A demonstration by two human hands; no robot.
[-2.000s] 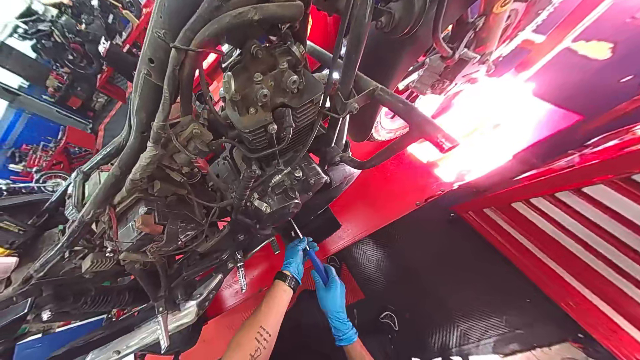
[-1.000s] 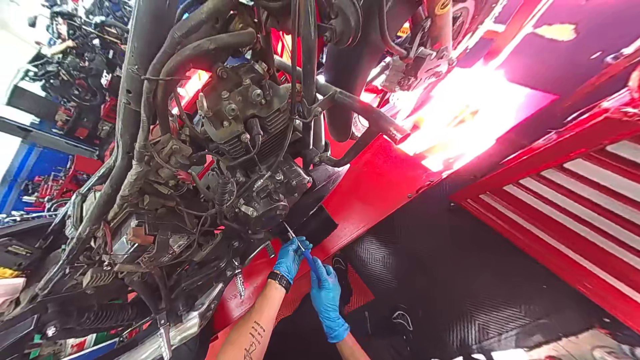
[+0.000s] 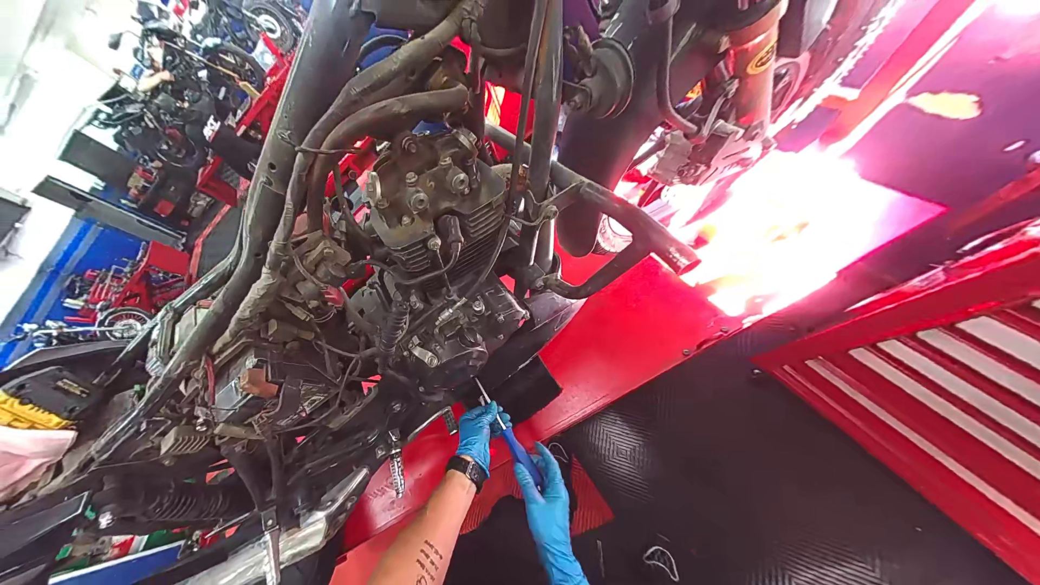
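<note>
A long tool with a blue handle (image 3: 520, 455) and a thin metal shaft runs up to the lower edge of a motorcycle engine (image 3: 455, 325). My left hand (image 3: 478, 431), in a blue glove with a dark watch at the wrist, has its fingers closed around the shaft just below the engine. My right hand (image 3: 546, 496), also blue-gloved, is at the handle's lower end, thumb and fingers on either side of it. Whether the shaft's tip touches a fastener cannot be told. The engine's finned cylinder (image 3: 431, 244) stands above the lower case, with hoses and wires around it.
The motorcycle frame tube (image 3: 272, 171) slants along the left. Below the engine lies a red lift platform (image 3: 634, 333), with a footpeg (image 3: 396, 467) over it. A red tool cabinet (image 3: 918, 431) stands right on black textured floor. More motorcycles are at upper left; a person is partly visible there.
My right hand's fingers have loosened and spread somewhat at the blue handle. My left hand stays on the shaft near the engine.
</note>
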